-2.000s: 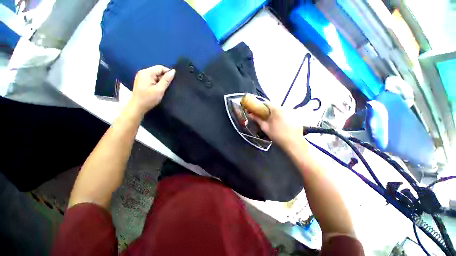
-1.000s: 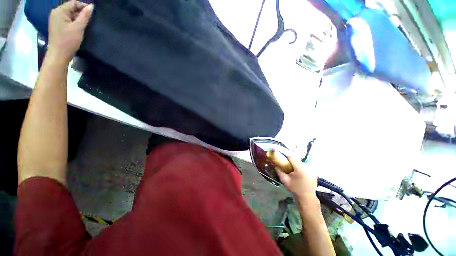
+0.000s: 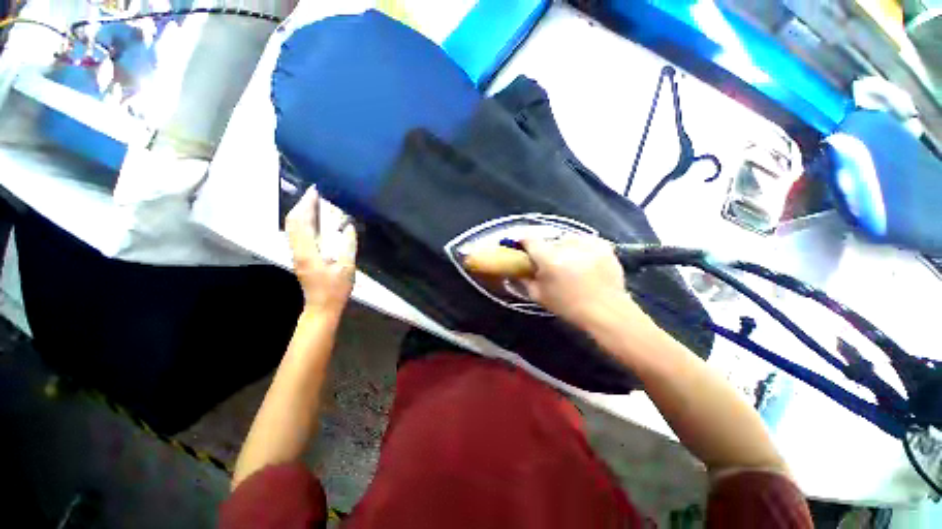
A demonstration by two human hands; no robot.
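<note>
A black jacket (image 3: 434,196) lies over the blue padded pressing buck (image 3: 362,93), whose rounded left end is bare. My right hand (image 3: 573,277) grips the tan wooden handle of the steam iron (image 3: 496,262). The iron rests on the jacket with its pointed tip towards the left. My left hand (image 3: 324,246) is at the near left edge of the jacket, fingers pointing up at the cloth; whether it pinches the cloth cannot be told.
A black hanger (image 3: 684,145) lies on the white table behind the jacket, near a metal iron rest (image 3: 762,178). Black hoses (image 3: 785,294) run right from the iron. A second blue padded arm (image 3: 890,178) stands far right. Dark cloth (image 3: 155,331) hangs at the left.
The iron was off the jacket's right end, beyond the table edge, and is now back on the cloth. My left hand has shifted to the jacket's near edge. The view has swung left.
</note>
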